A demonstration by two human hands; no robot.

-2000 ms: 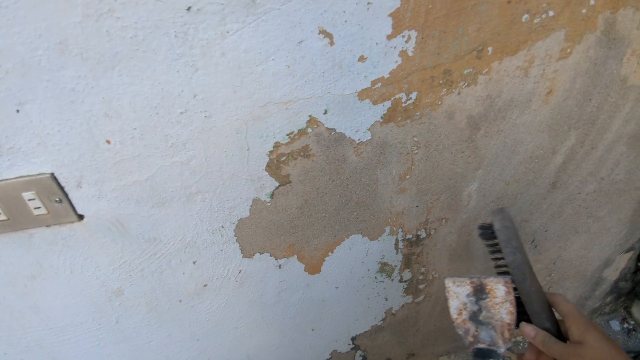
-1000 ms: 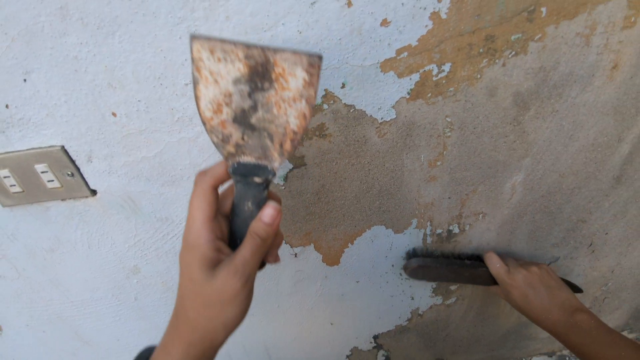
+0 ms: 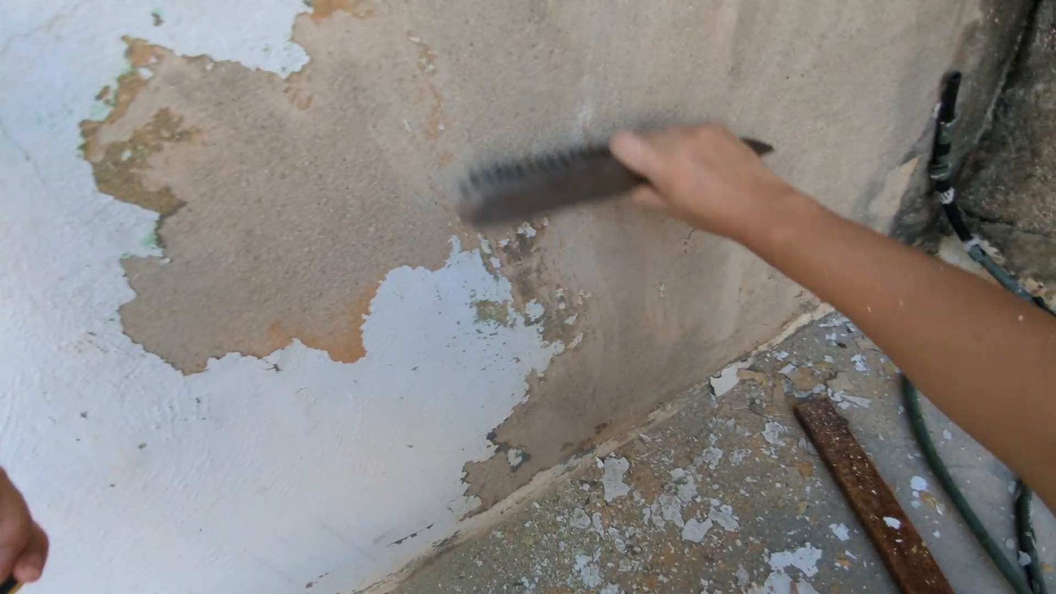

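My right hand (image 3: 701, 173) grips the handle of a dark wire brush (image 3: 549, 186), blurred by motion. The brush lies across the bare plaster of the wall (image 3: 272, 206), its bristles toward the upper side. Under it, flaking white paint (image 3: 445, 322) borders the bare patch. At the lower left edge only part of my left hand (image 3: 18, 532) shows, its fingers curled. A small bit of something dark and yellow is at its underside; the scraper itself cannot be made out.
Paint flakes (image 3: 615, 478) litter the concrete floor at the wall's foot. A rusty metal bar (image 3: 874, 495) lies there, with a green hose (image 3: 932, 462) beside it. A dark, taped cable or hose (image 3: 945, 157) hangs by the corner at the right.
The view has shifted right and down, bringing more floor into sight. The scraper that my left hand held up before the wall has left clear view. The brush has moved up onto bare plaster.
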